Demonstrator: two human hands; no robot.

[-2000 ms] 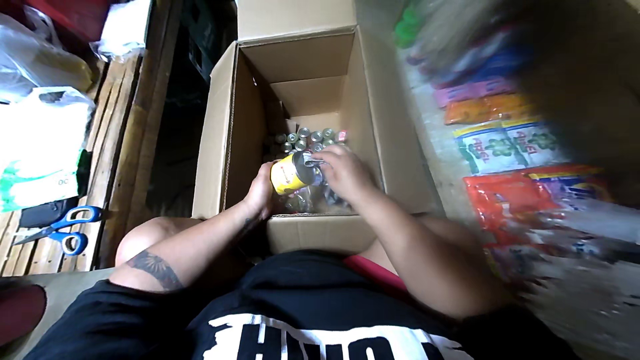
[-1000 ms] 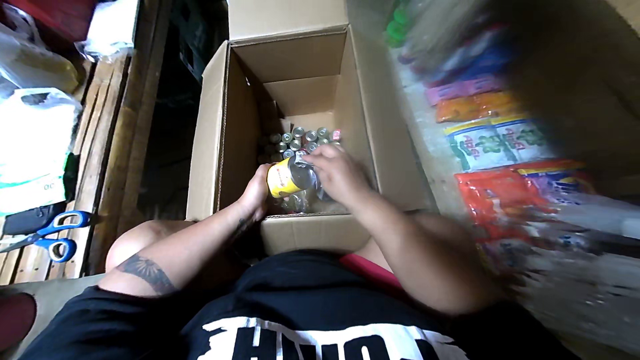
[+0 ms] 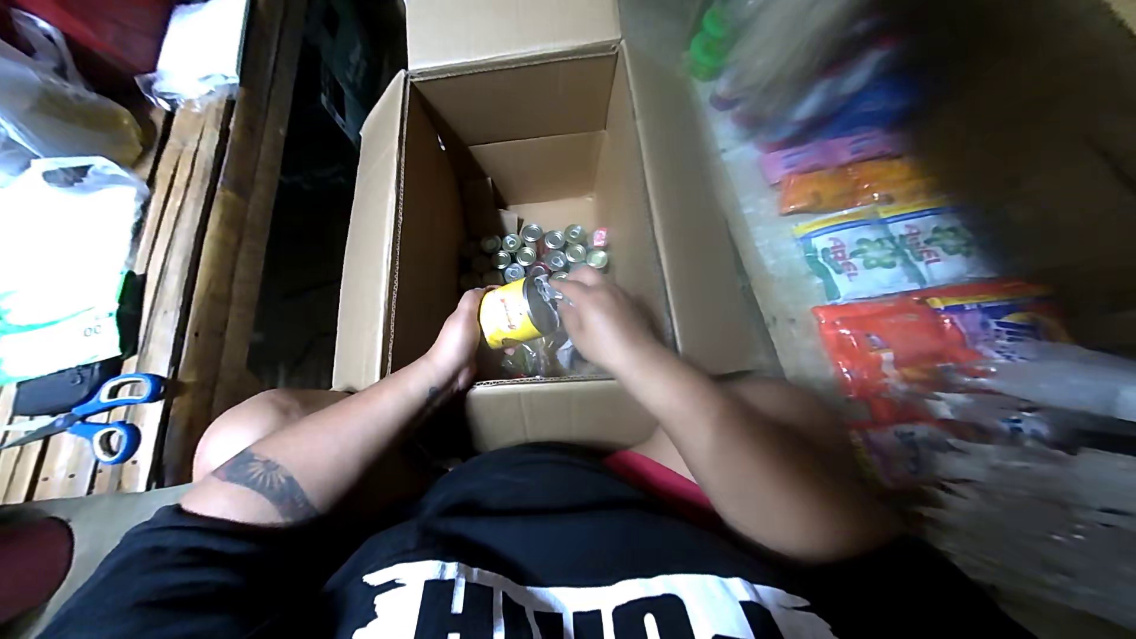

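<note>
Over the near end of an open cardboard box (image 3: 657,204), my left hand (image 3: 459,342) grips a yellow-labelled can (image 3: 508,317), which lies tilted on its side with its end facing right. My right hand (image 3: 603,319) is at that end, its fingers on a piece of clear plastic (image 3: 548,297); their exact hold is partly hidden. Deeper in the box stand several small metal cans (image 3: 554,240), with a small red-and-white item (image 3: 601,237) beside them. Below the can, some clear plastic wrapping (image 3: 532,359) shows near the box's front wall.
On the left, a slatted wooden bench (image 3: 200,293) holds blue-handled scissors (image 3: 114,417), a dark pouch (image 3: 62,390) and plastic bags (image 3: 62,257). To the right of the box lie rows of packets, among them white-green detergent packets (image 3: 896,250) and red packets (image 3: 896,342).
Both hands stay at the yellow can over the box. The right hand's fingers have shifted slightly at the can's end.
</note>
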